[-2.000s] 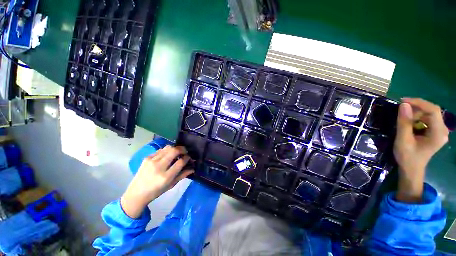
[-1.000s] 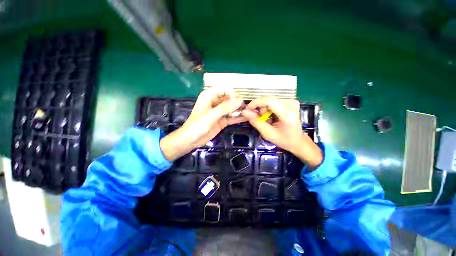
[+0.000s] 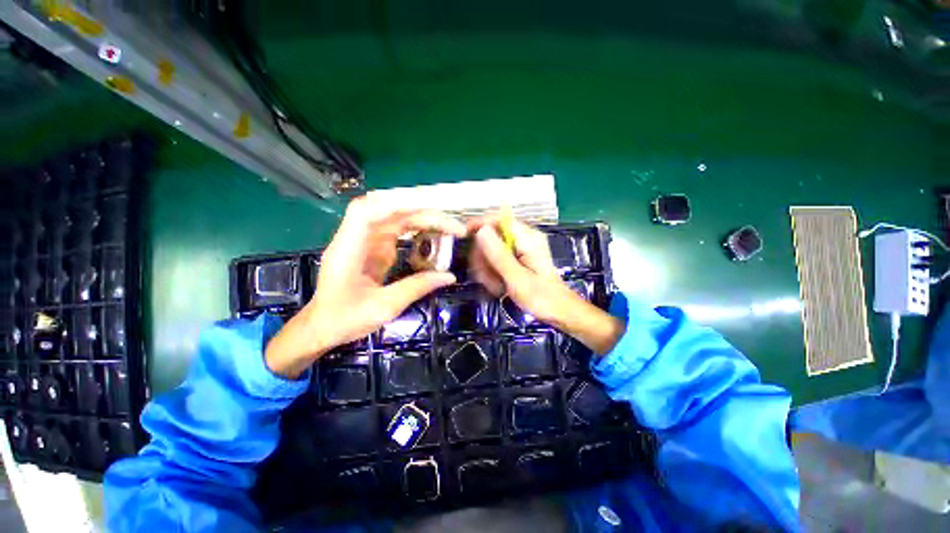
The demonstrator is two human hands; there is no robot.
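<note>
My left hand (image 3: 367, 273) holds a small module (image 3: 429, 250) between thumb and fingers; its side looks pale with a brown-orange part. My right hand (image 3: 516, 265) touches or nearly touches the module's right side and holds yellow tweezers (image 3: 507, 227), whose tips are hidden. Both hands are above the far part of the black blister tray (image 3: 474, 419), which lies under my forearms. In the tray are a module with a lit white-blue face (image 3: 407, 426) and a dark module with a pale outline (image 3: 422, 479).
A white strip sheet (image 3: 500, 194) lies behind the tray. Two loose dark modules (image 3: 672, 209) lie right of centre. A tan striped sheet (image 3: 831, 289) and white power strip (image 3: 901, 273) are at right. Another black tray (image 3: 78, 302) is at left, a metal upright (image 3: 208, 115) at upper left.
Both hands left the tray's edges and came together over it around a module. Since one second ago the view has shifted, and the module is now tilted with its pale side and brown part showing.
</note>
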